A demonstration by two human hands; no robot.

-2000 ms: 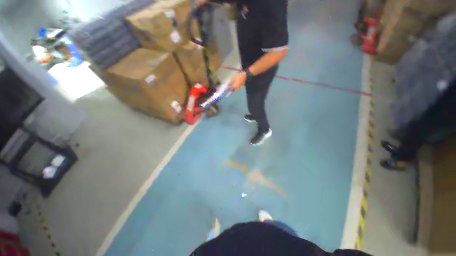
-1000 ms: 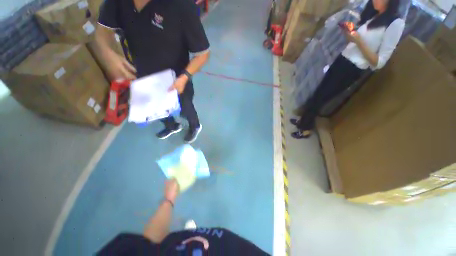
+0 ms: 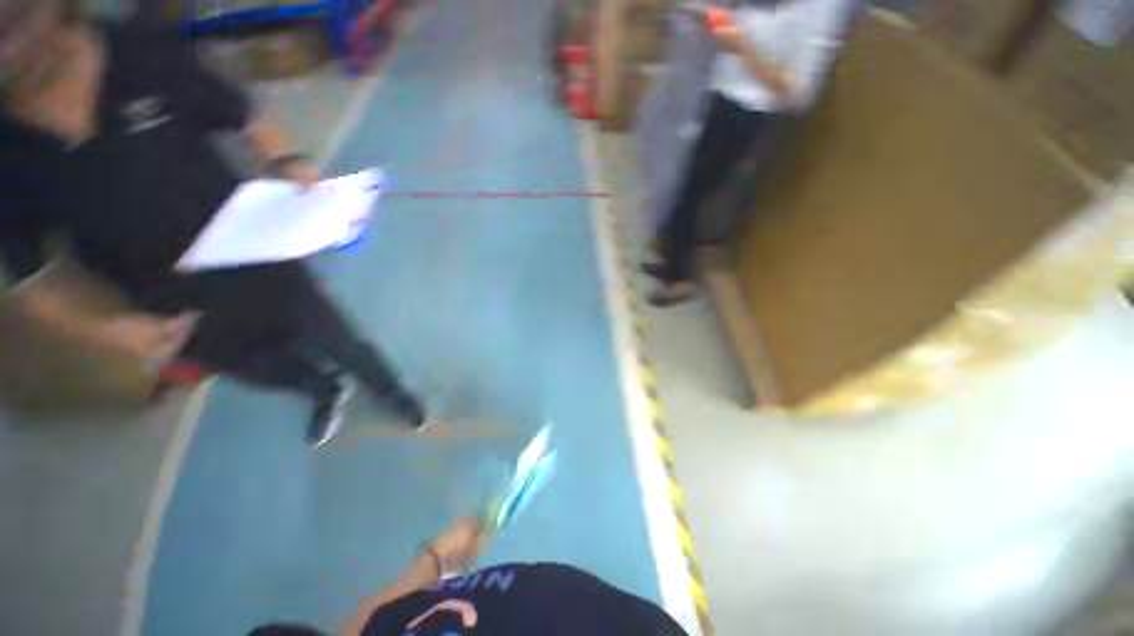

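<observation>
My left hand [image 3: 460, 542] is low in the middle of the view and holds several thin slips [image 3: 525, 475], pale blue-green and white. The slips point up and away and are seen nearly edge-on, blurred. A dark band is on my left wrist. My right hand is not in view. A co-worker at the left, in a black shirt, holds a clipboard [image 3: 353, 235] with white sheets on it [image 3: 267, 226]. The writing on the papers cannot be read.
A blue aisle [image 3: 497, 323] with yellow-black tape [image 3: 662, 445] runs ahead. At the right are a person in a white top [image 3: 761, 56] and a large brown carton [image 3: 908, 199]. A red object [image 3: 580, 82] stands at the aisle's far right edge.
The view has swung. The co-worker with the clipboard is closer and further left in the picture. My left hand is lower, and the slips have turned from spread to nearly edge-on.
</observation>
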